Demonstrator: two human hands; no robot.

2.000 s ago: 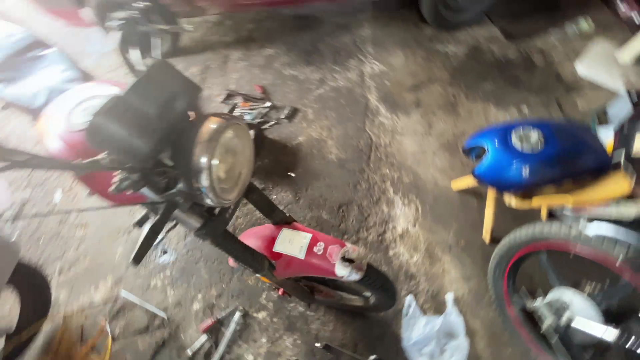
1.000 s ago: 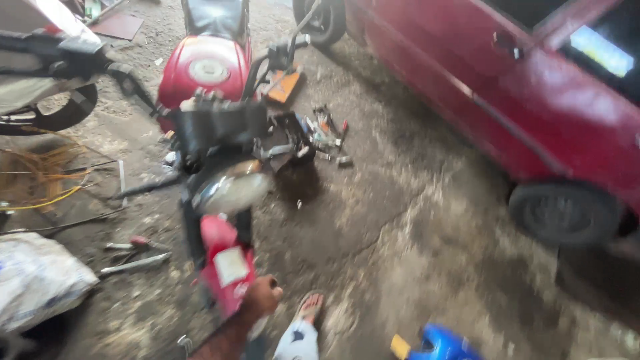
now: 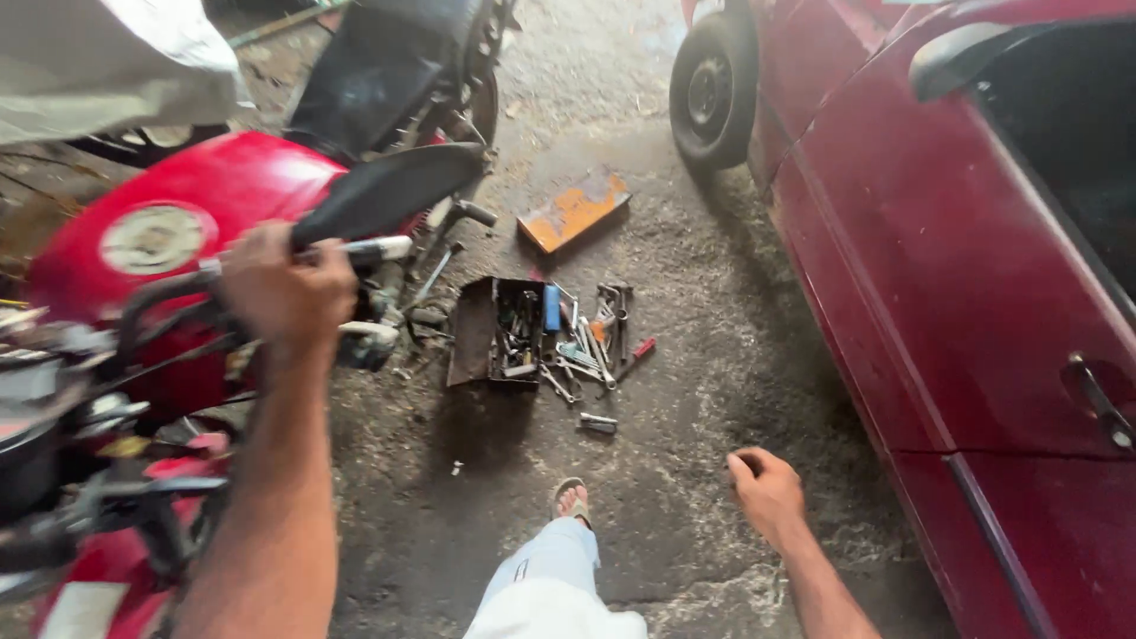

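My left hand [image 3: 288,280] is closed on the handlebar of a red motorcycle, near the control lever; its fingers are partly hidden. The motorcycle's red fuel tank [image 3: 257,177], with a round pale cap [image 3: 158,238], lies left of that hand, and the black seat [image 3: 382,75] is beyond it. My right hand [image 3: 768,497] hangs over the concrete floor with its fingers loosely curled, and nothing shows in it. Ahead, between the hands, an open metal toolbox [image 3: 473,333] holds tools. Several wrenches [image 3: 599,351] and a red-handled tool [image 3: 645,347] lie beside it.
A dark red car [image 3: 887,293] stands along the right, its wheel [image 3: 713,91] farther ahead. An orange, worn metal box or lid [image 3: 575,213] lies on the floor beyond the toolbox. A pale cover [image 3: 115,71] drapes something at the upper left. My sandalled foot [image 3: 572,499] is on the floor.
The view has moved along beside the red motorcycle, toward the toolbox. My left hand now grips the handlebar, and both hands are in view. The blue fuel tank has left the view.
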